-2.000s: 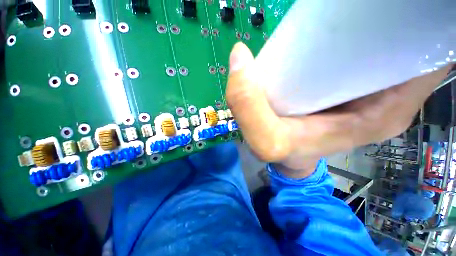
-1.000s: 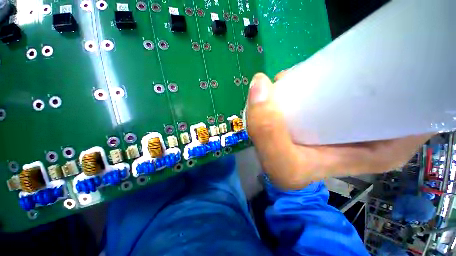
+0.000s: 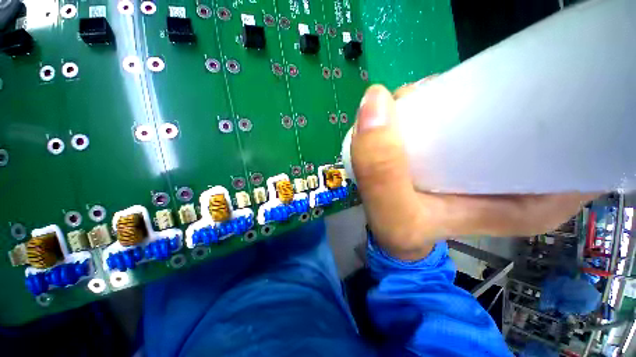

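My bare right hand (image 3: 397,174) is wrapped around a large white squeeze bottle (image 3: 523,111) at the right, over the right end of the circuit board (image 3: 188,97). The bottle's tip is hidden behind my fingers. Along the board's near edge stand copper-orange coils (image 3: 218,207) with rows of blue discs (image 3: 222,229) beside them. White glue (image 3: 215,188) outlines the coils and discs. Small cream connectors (image 3: 164,218) stand between the coils. My left hand is not in view, though a grey rounded shape shows at the top left corner.
Black components (image 3: 180,30) stand in a row across the far part of the board. A green mat (image 3: 408,42) lies beyond its right end. My blue-clothed lap (image 3: 258,300) is below the near edge. Metal racks (image 3: 558,300) and a blue-clothed shape show at the lower right.
Since the oldest frame the board appears lower in view, showing more of its right end and another coil. My right hand and the bottle sit lower and slightly further right.
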